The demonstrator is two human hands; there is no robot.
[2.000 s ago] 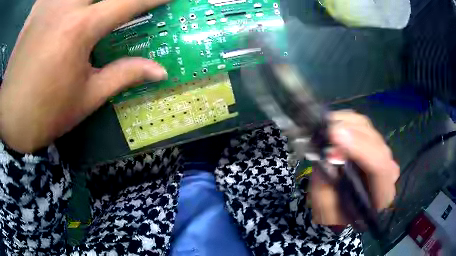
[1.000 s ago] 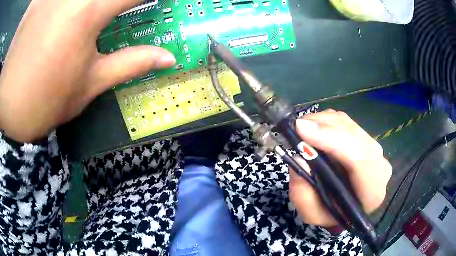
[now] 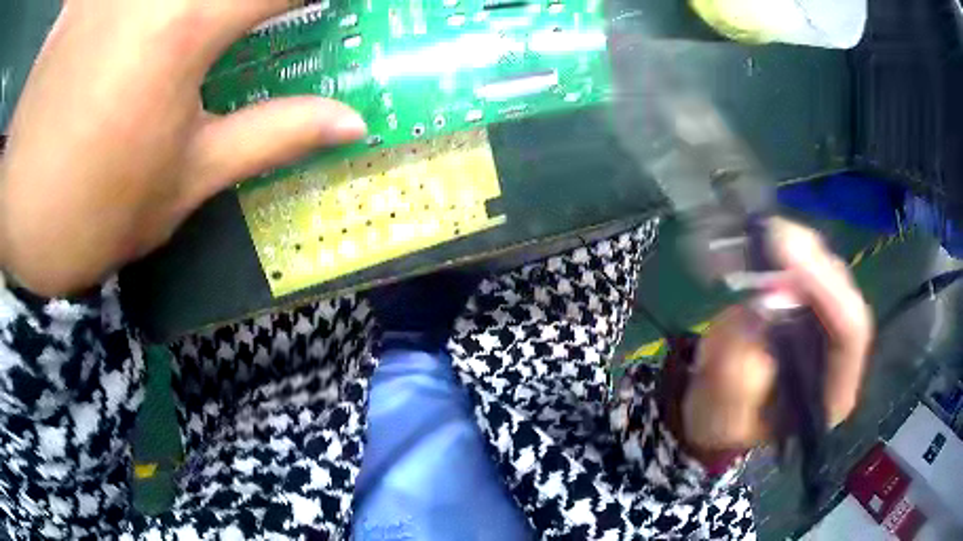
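A green PCB panel point(image 3: 444, 69) lies on the dark green mat at the upper middle, with glare across it. A yellow-tan perforated backing board point(image 3: 375, 217) shows from under its near edge. My left hand point(image 3: 116, 148) lies over the panel's left end, thumb on its surface, other fingers cut off by the top edge. My right hand point(image 3: 787, 354) is blurred at the right and grips the soldering iron point(image 3: 729, 180). The iron is strongly blurred, off to the right of the panel; its tip and feed tube cannot be made out.
An off-white cut plastic cup point(image 3: 787, 19) stands at the top right. The mat's near edge point(image 3: 549, 248) runs just in front of my lap. A black cable point(image 3: 935, 283) trails at the right. A white and red box point(image 3: 892, 491) is at the lower right.
The iron's tip was over the panel a second ago; my right hand has since moved it right, away from the board. My left hand stays nearly in place on the panel.
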